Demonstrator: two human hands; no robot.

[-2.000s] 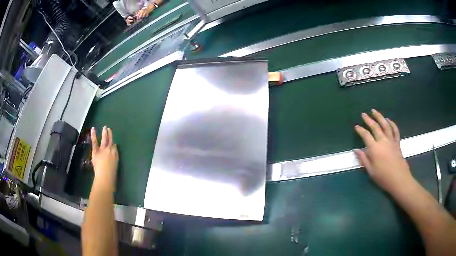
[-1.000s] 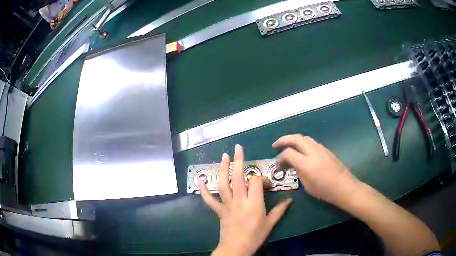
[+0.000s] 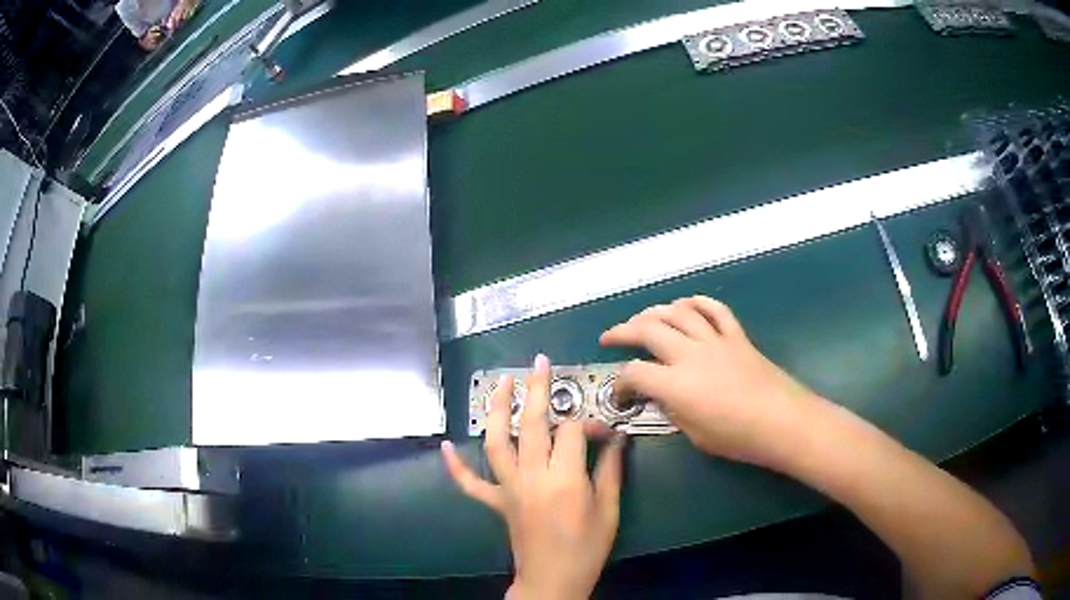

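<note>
A four-hole housing (image 3: 479, 404), a flat silver-grey bar with ringed circles in a row, lies on the green surface in front of me. My left hand (image 3: 549, 492) rests over its left and middle part, fingers spread across the circles, thumb near its front edge. My right hand (image 3: 704, 381) is over its right end, with bent fingertips at the rightmost circle. The fingers hide that circle and part of the left ones. Whether the right fingertips pinch a small part cannot be seen.
A large shiny sheet-metal plate (image 3: 323, 270) lies at left, a yellow-and-red block (image 3: 446, 103) at its corner. Tweezers (image 3: 903, 291), a small round dial (image 3: 942, 252), red-handled pliers (image 3: 962, 299) and a blister tray (image 3: 1033, 176) are at right. Another housing (image 3: 774, 42) lies at the back. Metal strips (image 3: 727, 244) cross the surface.
Both hands have come together onto a housing at the front. Over the last second the right fingertips have stayed near its right circle, and the left fingers have shifted slightly. The view has shifted.
</note>
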